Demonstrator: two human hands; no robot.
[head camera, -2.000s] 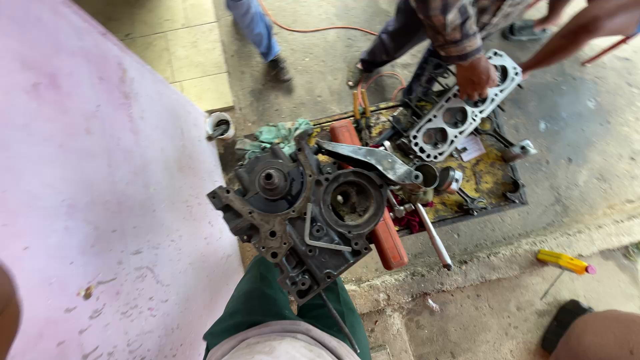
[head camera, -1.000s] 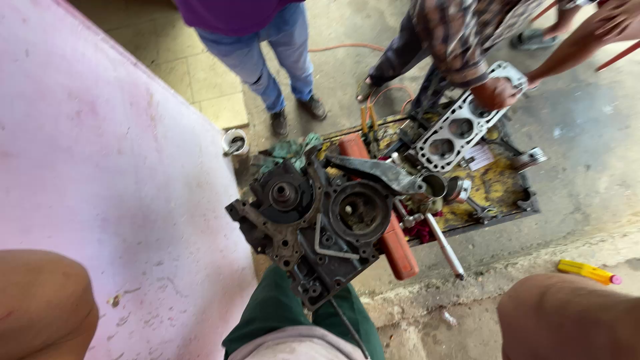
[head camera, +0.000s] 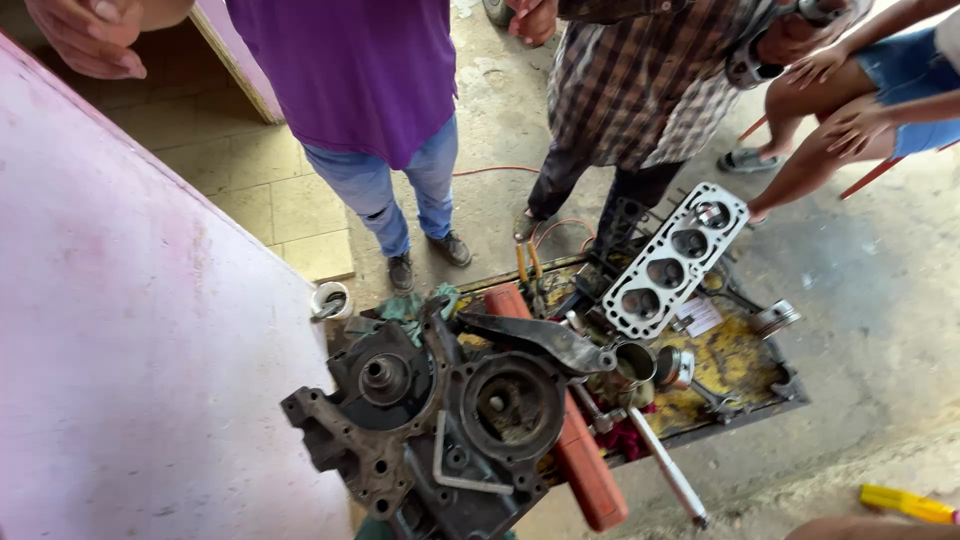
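Neither my left hand nor my right hand is in view; a strip of bare skin shows at the bottom right edge. In front of me stands a dark engine block (head camera: 375, 457) with a protruding shaft end (head camera: 381, 373) and a round housing (head camera: 512, 407). An L-shaped hex key (head camera: 439, 450) lies on it. A black metal bracket (head camera: 536, 339) reaches across its upper right side. Beside the block are an orange-red bar-shaped object (head camera: 589, 469), a long-handled wrench (head camera: 667, 465) and a metal cylinder sleeve (head camera: 635, 363).
A cylinder head (head camera: 675, 259), pistons with connecting rods (head camera: 775, 318) and pliers (head camera: 529, 266) lie on a stained yellow tray (head camera: 720, 360). Two people stand beyond; a person in checked clothing holds a metal part (head camera: 746, 64). Another sits at right. A white cup (head camera: 331, 300) is near the pink wall (head camera: 150, 337).
The view has tilted up. The co-worker in checked clothing has taken a hand off the cylinder head. The person in purple shows more fully. Bare skin at the lower left has left the view.
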